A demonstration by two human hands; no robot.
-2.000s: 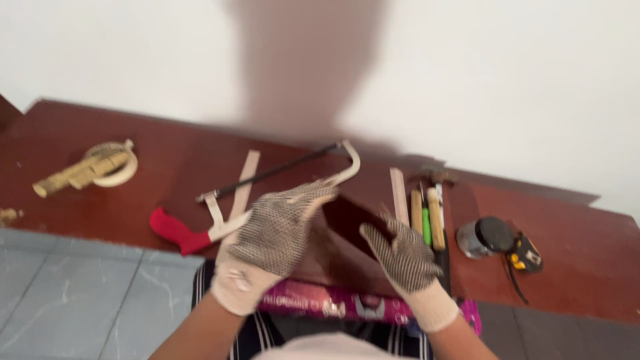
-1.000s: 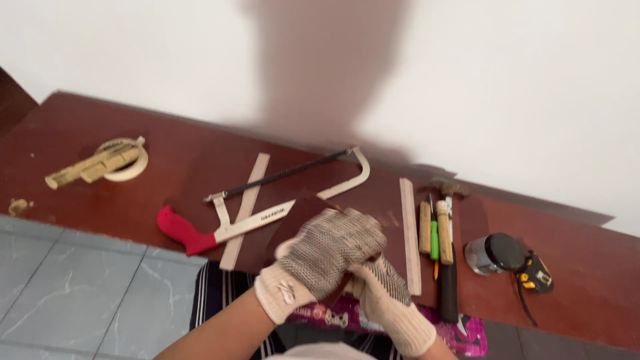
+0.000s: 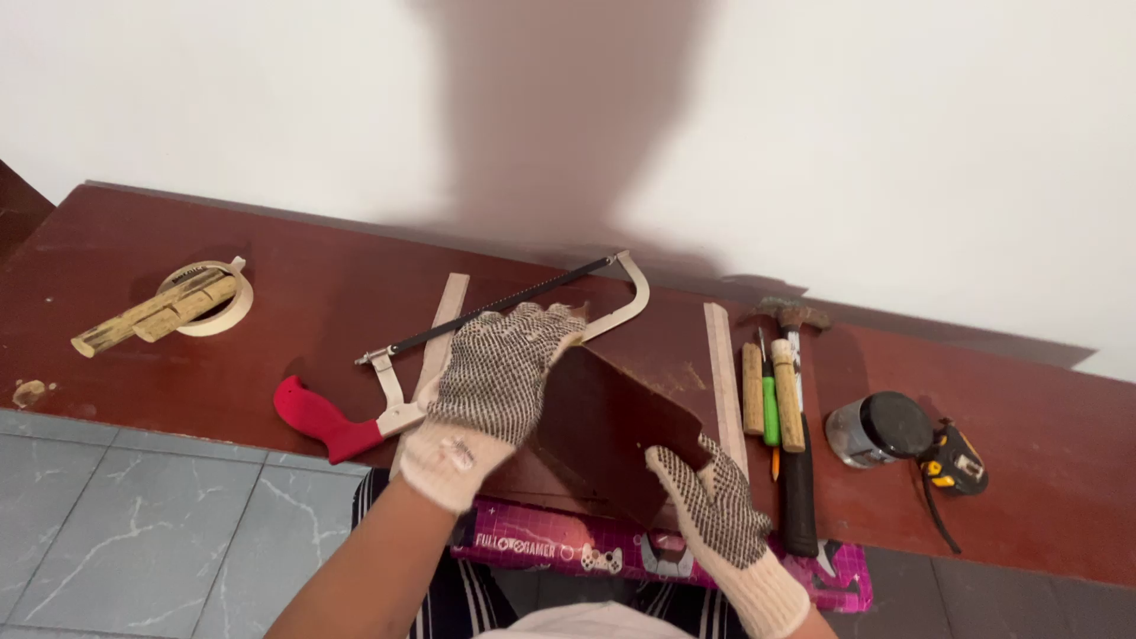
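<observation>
A dark reddish-brown sheet (image 3: 612, 426), perhaps sandpaper, is held tilted above the table. My gloved right hand (image 3: 719, 506) grips its lower right edge between thumb and fingers. At its upper left edge is my gloved left hand (image 3: 506, 373), fingers bent; its thumb is partly hidden, but it appears to hold the sheet. Behind the left hand lies a hacksaw with a red handle (image 3: 324, 422) and a pale metal frame. One light wooden strip (image 3: 445, 328) passes beneath the saw, and another wooden strip (image 3: 728, 390) lies to the right of the sheet.
Bamboo pieces (image 3: 160, 311) rest on a masking tape roll (image 3: 235, 315) at left. At right are a claw hammer (image 3: 799, 479), short bamboo pieces (image 3: 785, 390), a green-handled tool (image 3: 769, 399), a black-lidded jar (image 3: 870, 430) and a tape measure (image 3: 958, 461). A pink patterned package (image 3: 550, 541) lies along the front edge.
My hands were close together over the sheet one second ago and are now apart. The sheet shows much more of its face.
</observation>
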